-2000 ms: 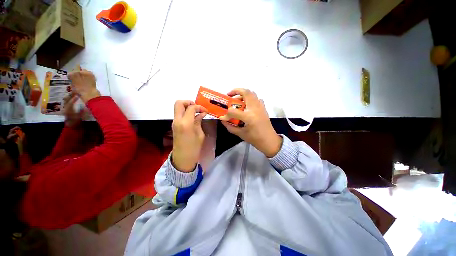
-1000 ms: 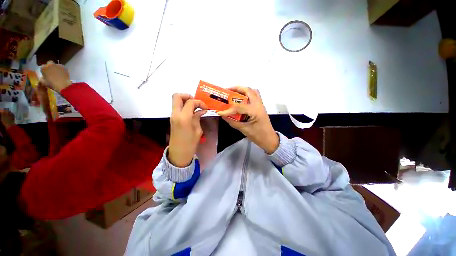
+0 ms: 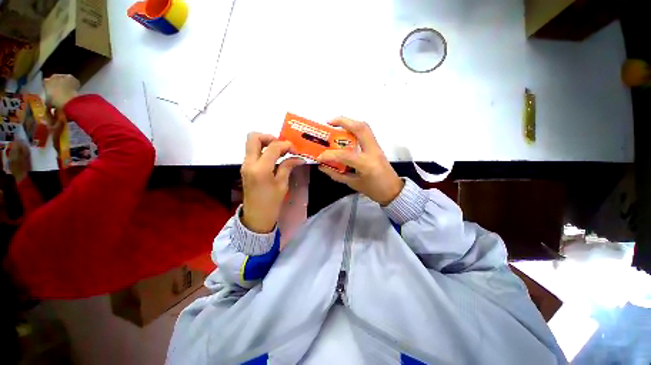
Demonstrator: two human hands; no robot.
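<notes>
An orange retail box (image 3: 305, 135) with white print and a dark patch is held tilted just above the table's near edge. My right hand (image 3: 365, 163) grips its right end, with fingers on top and thumb on the near side. My left hand (image 3: 265, 178) pinches its left near corner between thumb and fingers. A whitish edge shows under the box by the left fingertips; I cannot tell if it is a flap or tape.
A clear tape roll (image 3: 423, 50), a yellow strip (image 3: 529, 116), a blue-yellow tape dispenser (image 3: 165, 14) and thin wires (image 3: 202, 110) lie on the white table (image 3: 321, 57). A white strip (image 3: 433, 173) curls over its edge. A person in red (image 3: 107, 207) works at left beside printed boxes.
The orange box stays in both hands, shifted slightly and turned a little. The person in red has moved an arm further left. The table items shift a little in view.
</notes>
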